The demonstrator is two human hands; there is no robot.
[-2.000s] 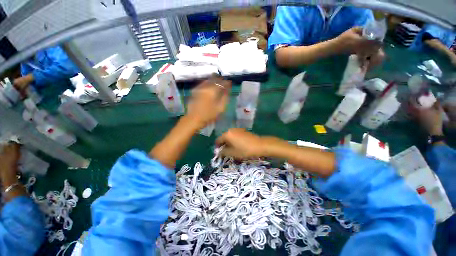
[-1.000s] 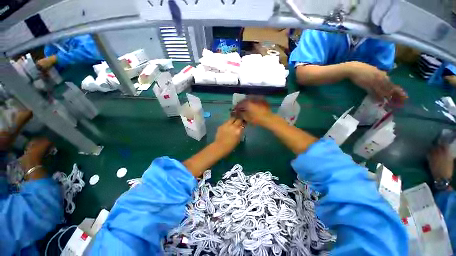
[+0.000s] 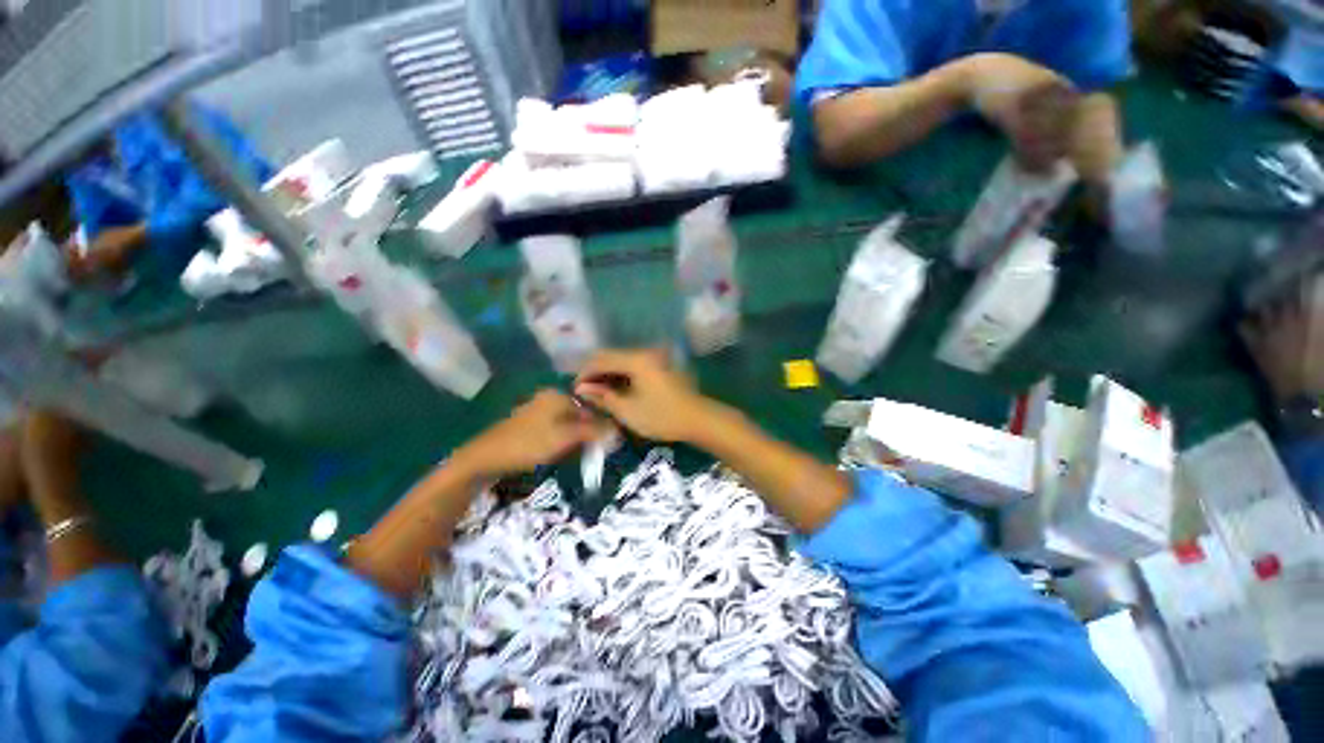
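Note:
A large heap of coiled white cables (image 3: 639, 610) lies in front of me. My left hand (image 3: 540, 433) and my right hand (image 3: 646, 395) meet just above the far edge of the heap. A small white piece, seemingly a coiled cable (image 3: 594, 462), hangs below their fingers; both hands seem to hold it. Beyond my hands stand open white boxes with red marks, one at centre-left (image 3: 558, 302) and one at centre (image 3: 709, 279).
White wrapped bundles lie on a black tray (image 3: 639, 212) at the back. More white boxes (image 3: 1125, 465) are piled at right. A yellow piece (image 3: 800, 375) lies on the green bench. Other workers' hands are across the bench and at both sides. White discs (image 3: 324, 526) lie left.
My hands have come back from the boxes toward the cable heap, and a small white piece now shows between them. The yellow piece and more piled boxes at right are now in view.

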